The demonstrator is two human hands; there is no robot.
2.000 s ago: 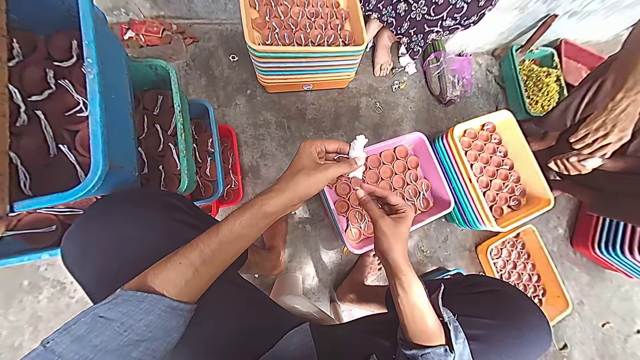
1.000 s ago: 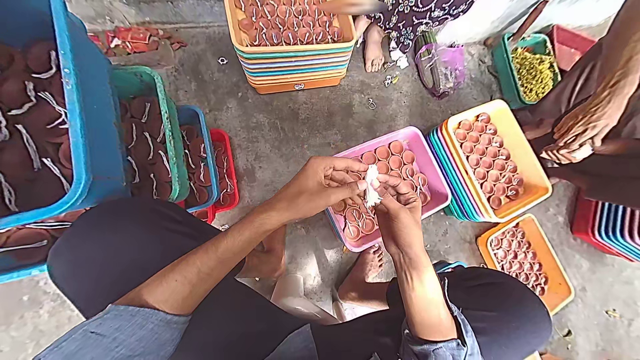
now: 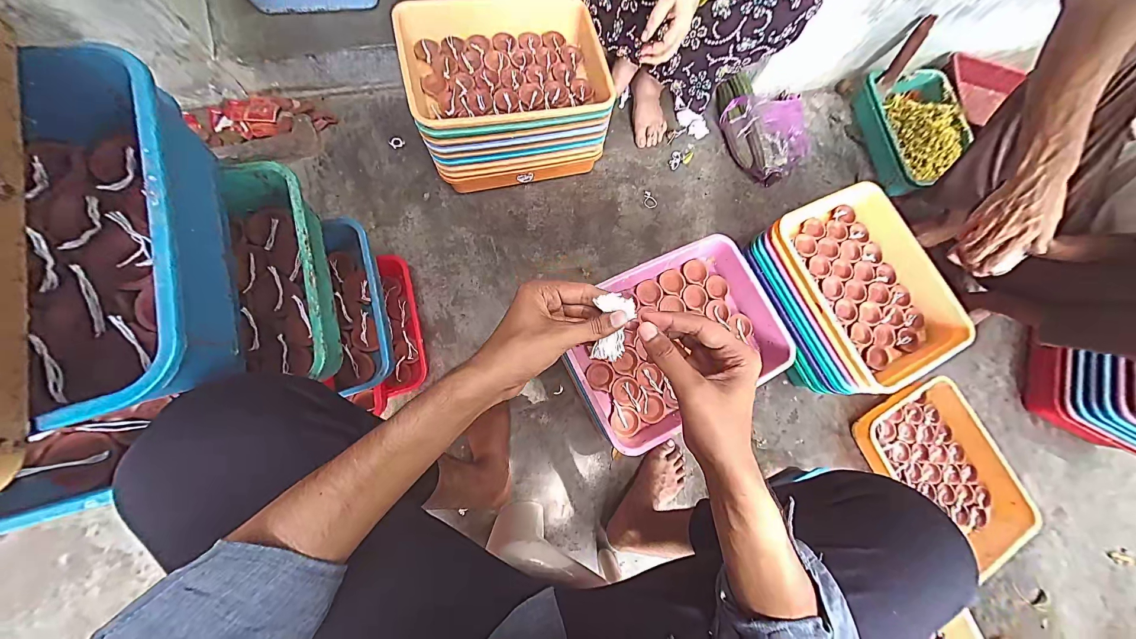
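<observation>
My left hand (image 3: 555, 324) pinches a bundle of white cotton wicks (image 3: 611, 328) between thumb and fingers. Just to its right, my right hand (image 3: 701, 359) has thumb and forefinger close together beside the bundle; whether a single wick is between them is too small to tell. Both hands are above a pink plastic tray (image 3: 772, 342) of small round clay lamps (image 3: 694, 271). White wicks lie in several of the lamps near the tray's lower edge, while others show none. The hands and the bundle hide part of the tray's left side.
Stacked trays of clay lamps stand ahead, a yellow one (image 3: 506, 115) on top, and at right (image 3: 958, 333). An orange tray (image 3: 1012, 524) sits lower right. Blue (image 3: 191, 266), green (image 3: 306, 222) and red (image 3: 410, 293) tubs of lamps line the left. Two other people sit ahead and at right.
My right hand has drawn back a little from the wick bundle, which it met a second ago. The co-worker's hand ahead has moved away from the top stack of trays.
</observation>
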